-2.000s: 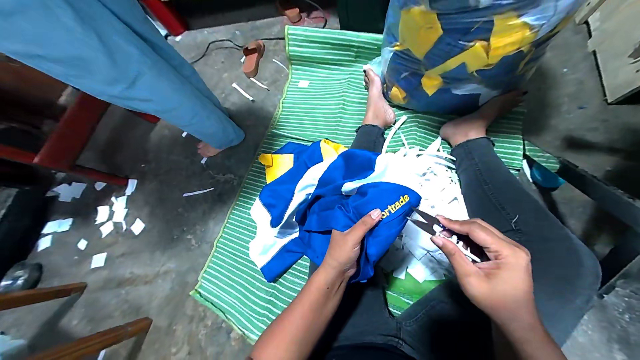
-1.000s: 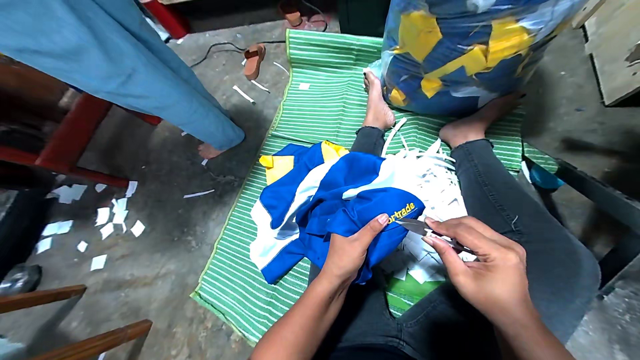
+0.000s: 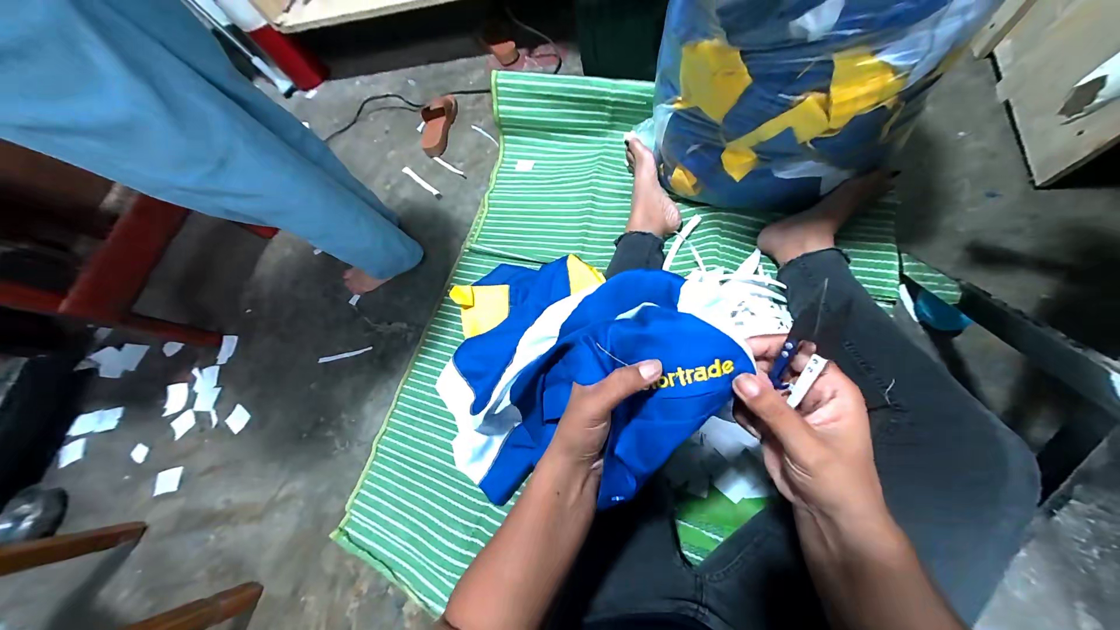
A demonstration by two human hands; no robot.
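Note:
A blue, white and yellow fabric garment with yellow embroidered lettering lies gathered over my lap and the mat. My left hand grips its blue cloth, thumb on top beside the lettering. My right hand pinches the cloth's edge between thumb and fingers at the other end of the lettering. Small thread snips with a blue part are tucked in my right hand, blades pointing up, next to a white strip. White strips and scraps are heaped between my legs, partly behind the garment.
A green striped mat lies beneath me. A clear plastic bag stuffed with blue and yellow cloth stands between my feet. At the left are a person's leg in blue trousers, a red frame, white scraps and wooden legs.
My right hand has turned from holding the snips against the lettered cloth to pinching the cloth's edge. The snips' blades now point up, away from the cloth.

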